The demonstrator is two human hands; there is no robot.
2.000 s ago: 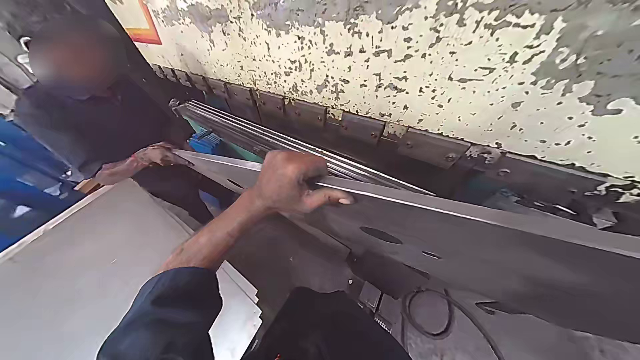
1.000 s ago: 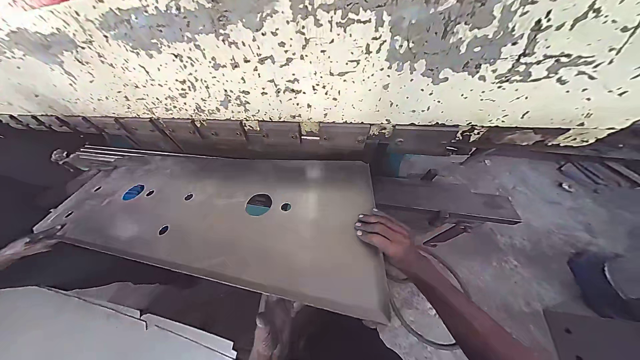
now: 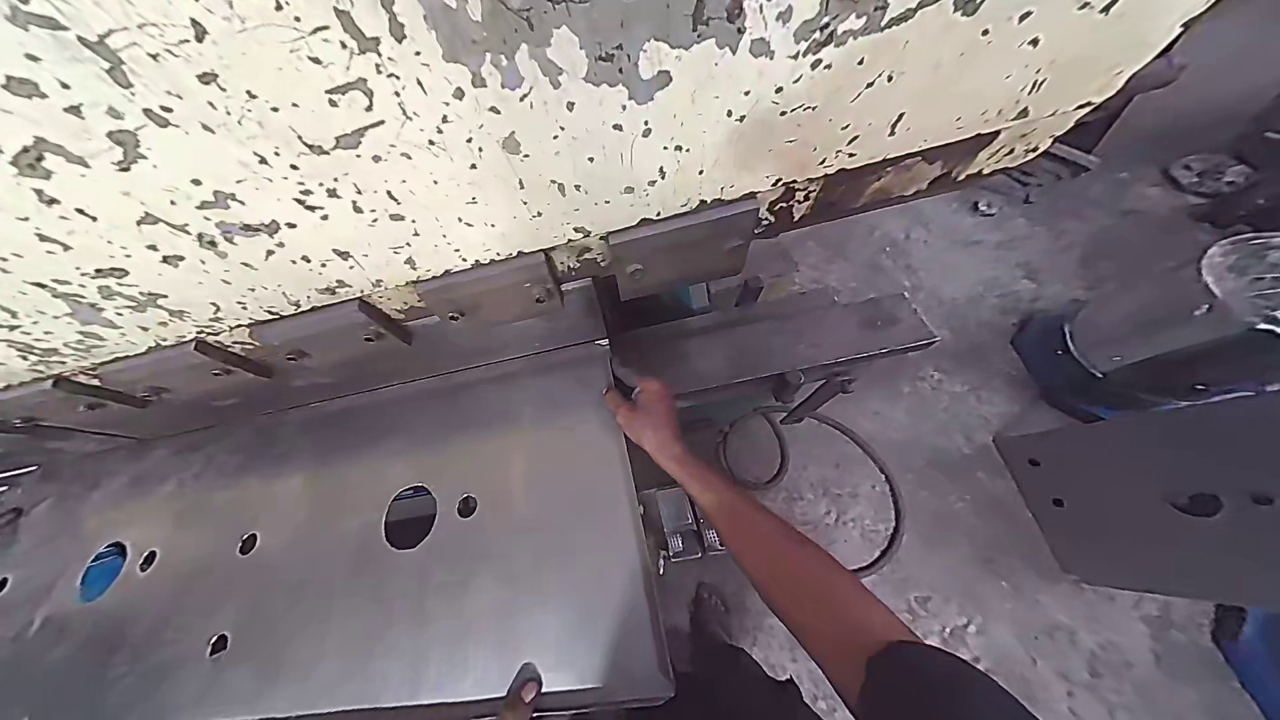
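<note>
A large flat sheet-metal panel [image 3: 330, 600] with round and oval holes lies with its far edge at the bending tools of a press brake [image 3: 500, 305]. My right hand [image 3: 645, 410] grips the panel's right edge near its far corner, beside the machine's narrow bed [image 3: 790, 345]. At the near edge, my left hand [image 3: 523, 690] shows only a thumb on top of the panel; its other fingers are hidden below. The brake's upper beam [image 3: 400, 130] has flaking cream paint.
A foot pedal unit [image 3: 682, 525] and a looped cable [image 3: 895, 500] are on the concrete floor, near my foot [image 3: 710, 610]. Another holed metal plate [image 3: 1140, 500] lies at the right, below a dark blue object [image 3: 1050, 370].
The panel, tilted on edge two seconds ago, now lies flat with its far edge at the brake. My right hand has slid toward its far corner. The view has swung right.
</note>
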